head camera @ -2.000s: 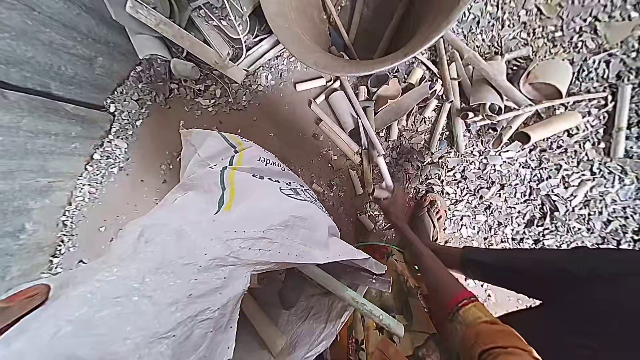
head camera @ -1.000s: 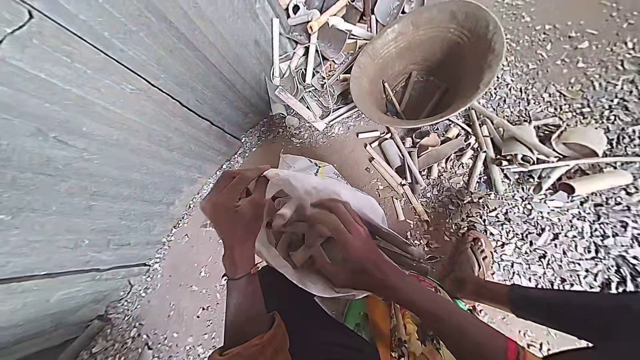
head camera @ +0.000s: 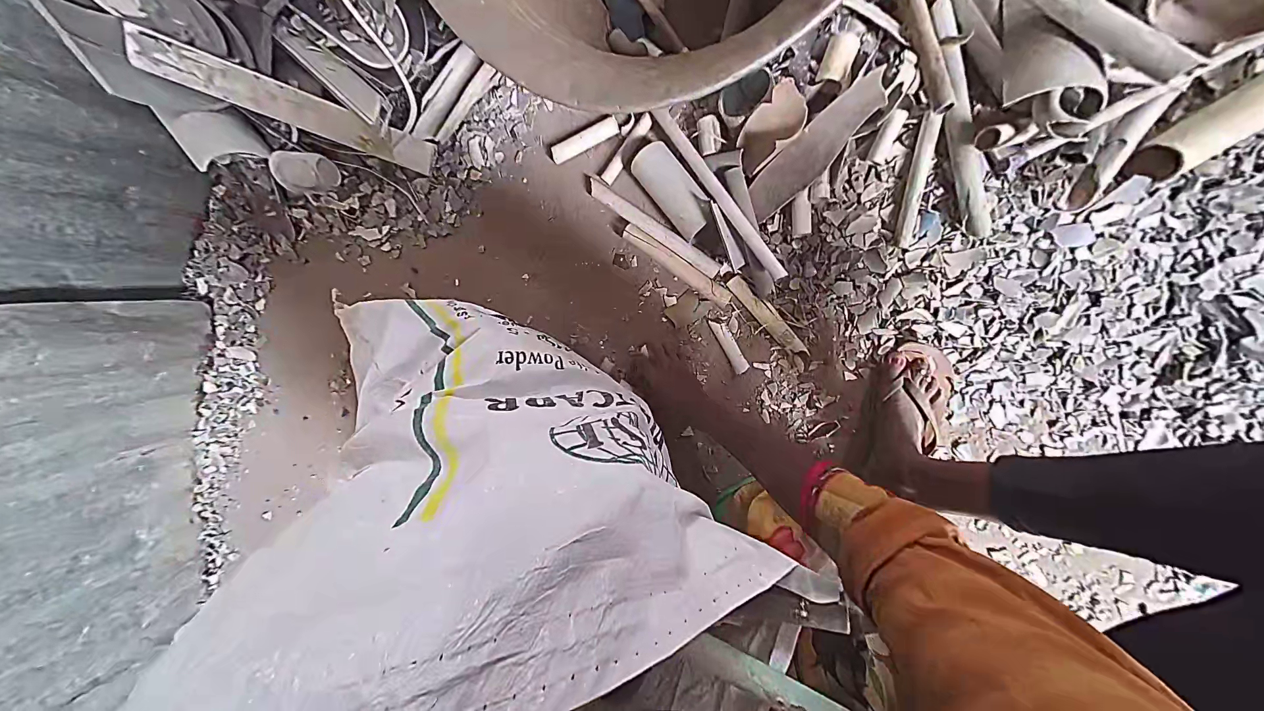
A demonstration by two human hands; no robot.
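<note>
My right hand reaches down to the ground beside the right edge of a white woven plastic sack. Its fingers are blurred and dim, so what they touch cannot be told. A red bangle circles the wrist below a rolled orange sleeve. The sack bears printing and green and yellow stripes. Cut pipe pieces lie on the ground just beyond the hand. A pale green pipe shows under the sack's lower edge. My left hand is out of the frame.
A large round metal basin holding scraps stands at the top. Scrap plastic strips lie at upper left beside a grey slab wall. More pipes are at upper right. A sandalled foot rests on chips of plastic.
One second ago both hands were at the sack's mouth; now my right hand is at the ground beside it and my left is out of sight. The view has shifted.
</note>
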